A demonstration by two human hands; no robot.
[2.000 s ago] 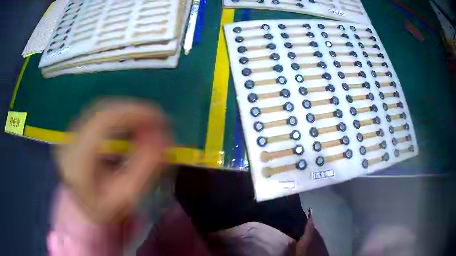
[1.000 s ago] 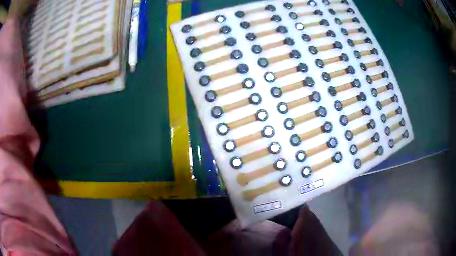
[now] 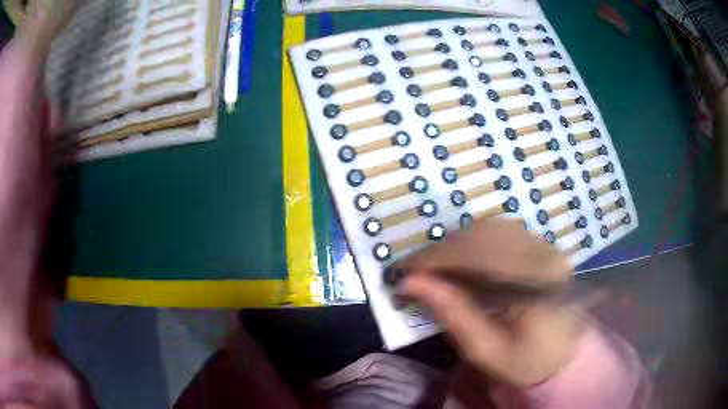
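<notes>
The white foam tray [image 3: 343, 172] lies at an angle before me, its tan slots bearing dark round parts with pale centres [image 3: 363, 202]. My right hand [image 3: 499, 299] is blurred over the tray's near left corner and hides slots and most of a label. Its fingers are closed around a dark stick-like tool [image 3: 487, 286], partly hidden. The fingertips are beside a dark round part [image 3: 394, 275] at the left end of a lower slot. My left hand [image 3: 36, 36] is blurred and cut off at the upper left, by the stacked trays; its grip is unclear.
Stacked trays [image 3: 180, 120] with tan slots stand at upper left, beside a white marker [image 3: 232, 72] and a blue pen [image 3: 248, 56]. A second tray [image 3: 471, 6] lies beyond. Yellow tape [image 3: 295, 160] marks the green mat [image 3: 183, 216]. A reddish-brown scrap [image 3: 613, 17] lies at upper right.
My right hand has come over the tray's near corner. A dark round part now shows at a slot end that was bare tan. My left hand now shows at upper left. The view has shifted.
</notes>
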